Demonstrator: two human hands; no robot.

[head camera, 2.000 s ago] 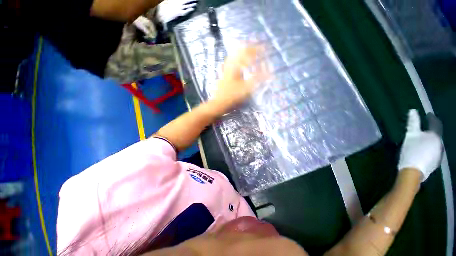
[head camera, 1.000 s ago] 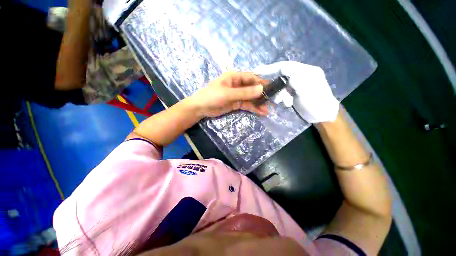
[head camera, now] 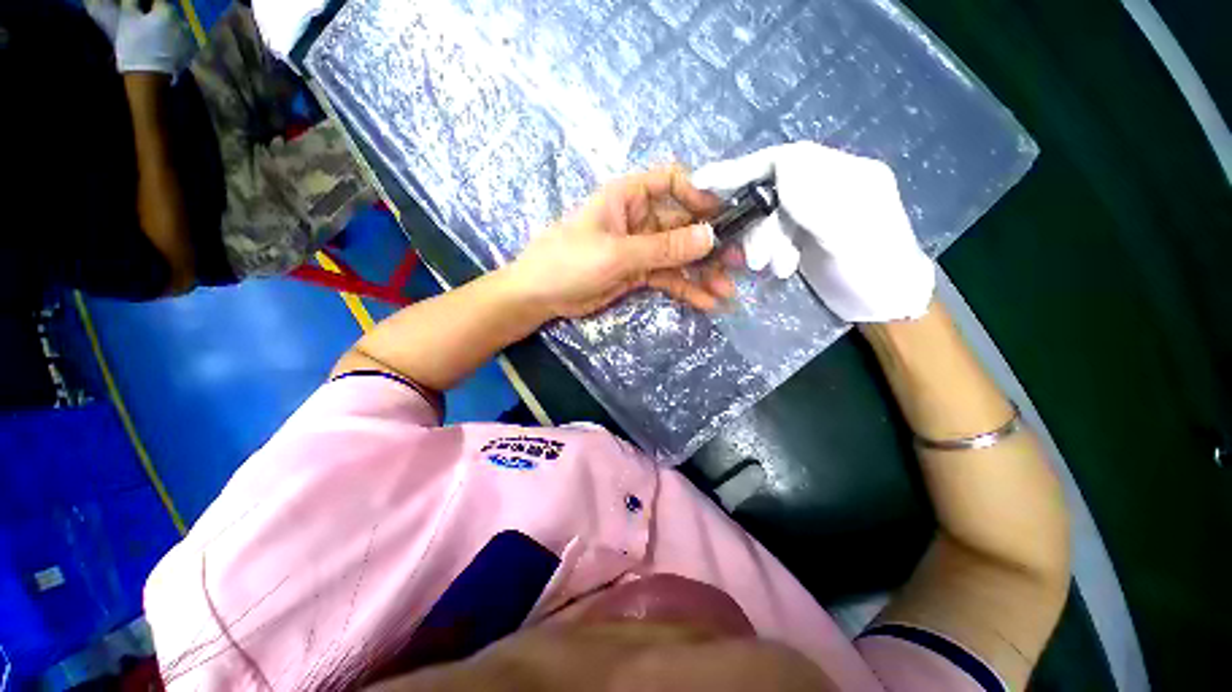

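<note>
A small dark metal cylinder (head camera: 743, 214) with shiny bands is held between both hands, above the near part of a plastic-wrapped tray (head camera: 649, 81). My left hand (head camera: 628, 243) is bare and grips the cylinder's left end with thumb and fingers. My right hand (head camera: 851, 230) wears a white glove and holds its right end at the fingertips. The gloved fingers partly hide that end. The tray's wrap is wrinkled and glossy, with faint rectangular pockets showing through.
The tray lies on a dark green bench (head camera: 1094, 311) with a pale curved edge strip (head camera: 1007, 385). A neighbouring person's arm (head camera: 160, 183) and gloved hand show at the upper left. A red stool (head camera: 385, 277) stands on the blue floor (head camera: 230, 385).
Since two seconds ago, both hands have come together around the cylinder. Over the last second they have barely moved, and more of the shiny bands shows. The neighbour's gloved hand has shifted.
</note>
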